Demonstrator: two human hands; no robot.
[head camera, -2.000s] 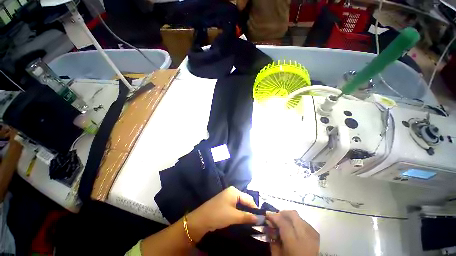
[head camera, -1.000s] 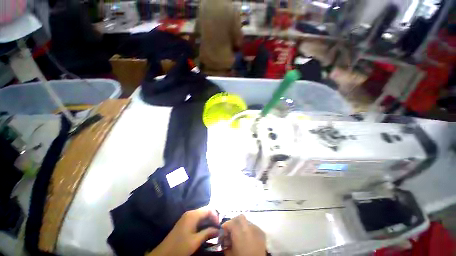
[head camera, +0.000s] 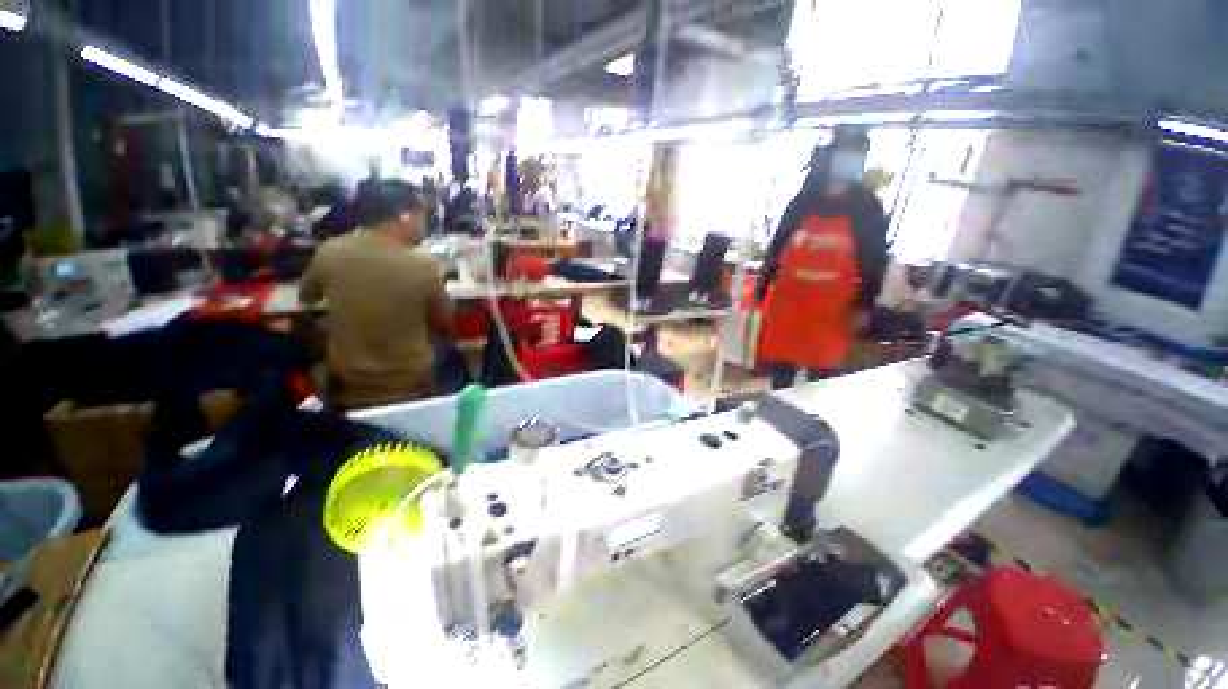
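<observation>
Neither of my hands is in the picture. The white industrial sewing machine (head camera: 673, 471) stands nearest in front of me, with black knobs and a small screen on its head. A black garment length (head camera: 290, 579) lies on the white table (head camera: 148, 619) to the left of the machine head and runs back to a dark bunch at the far edge. A yellow-green clip fan (head camera: 381, 495) and a green rod (head camera: 467, 428) stand behind the machine head. The lamp glow washes out the needle area.
A pale blue tub (head camera: 579, 401) is behind the machine. Cardboard (head camera: 54, 592) lies at the left edge. A tray with black cloth (head camera: 822, 606) is set at the machine's right. A red object (head camera: 1024, 630) is at lower right. One person sits ahead; another in a red apron (head camera: 811, 289) stands beyond.
The view has swung up and to the right. Both hands, the small tool and the white label have left the picture, and the standing person has come into view.
</observation>
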